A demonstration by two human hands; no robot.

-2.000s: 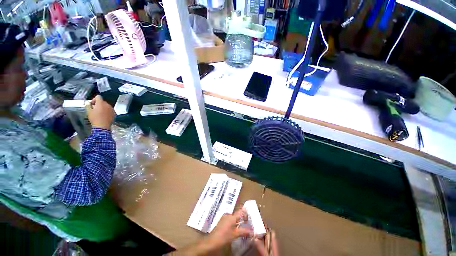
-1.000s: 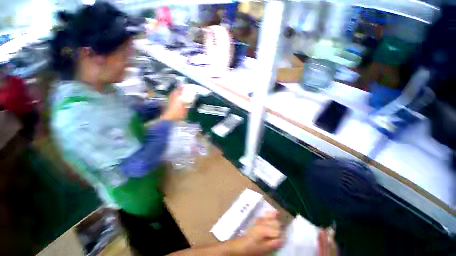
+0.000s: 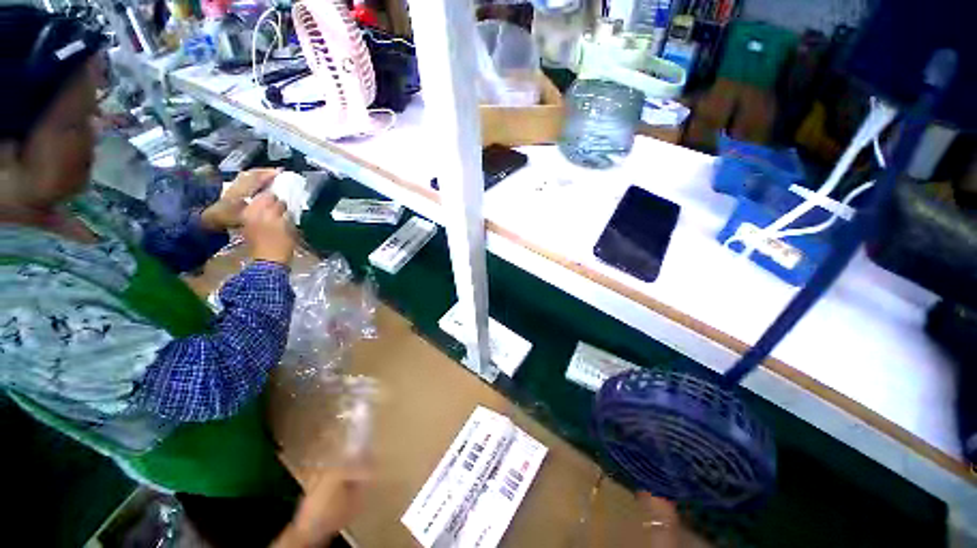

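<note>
White printed unit cartons [image 3: 477, 482] lie overlapping on the brown cardboard-covered bench, between my hands. My left hand [image 3: 330, 501] is at the bottom, left of the cartons, blurred. Its fingers are closed on a blurred clear plastic bag [image 3: 359, 412], whose contents I cannot make out. My right hand [image 3: 656, 522] is at the bottom edge below the dark blue fan, blurred and partly cut off; its grip cannot be made out.
The dark blue clip fan [image 3: 686, 437] hangs low at right. A neighbouring worker [image 3: 204, 353] handles a white item beside a plastic bag heap [image 3: 327, 310]. White boxes [image 3: 600, 366] lie on the green conveyor. A white post [image 3: 455, 182] and shelf [image 3: 557, 230] stand ahead.
My hands have moved apart, the left toward the bag heap. The white carton is no longer seen between them. Another white box now shows on the conveyor beside the fan. The view has shifted.
</note>
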